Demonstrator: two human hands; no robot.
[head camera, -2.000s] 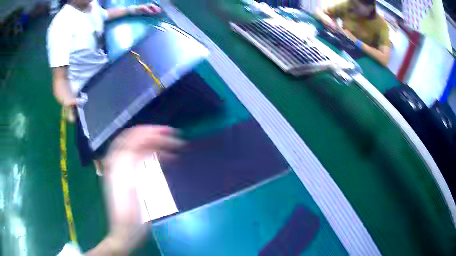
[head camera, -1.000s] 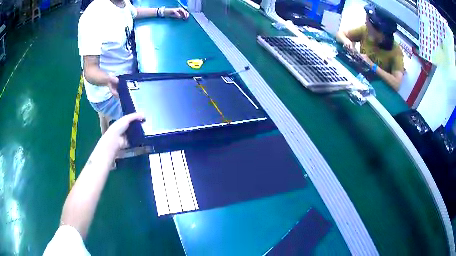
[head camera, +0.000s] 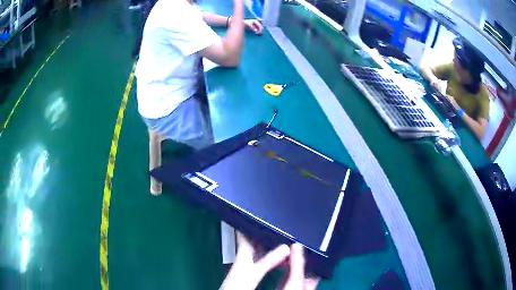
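The panel (head camera: 283, 187), a dark plate with a wide black border, white edge strips and white-edged corner pieces, lies at an angle over the bench. An orange line with yellow pieces crosses it. My left hand (head camera: 252, 271) is at its near edge, fingers under the border and thumb along the edge. My right hand (head camera: 299, 269) is beside it, cut off by the bottom edge, its thumb on the same edge near the near right corner. A black sheet (head camera: 365, 221) shows partly from under the panel; its white end (head camera: 228, 243) shows at the left.
A seated co-worker (head camera: 175, 62) is beyond the panel at the left. Yellow-handled scissors (head camera: 274, 89) lie on the bench beyond it. A ribbed grey rail (head camera: 362, 164) runs along the right. Across the green belt are a parts tray (head camera: 396, 99) and another person (head camera: 472, 85).
The panel has turned and come nearer, over the black sheet. The co-worker's hand is off it. My left hand has moved to its near edge and my right hand has come into view.
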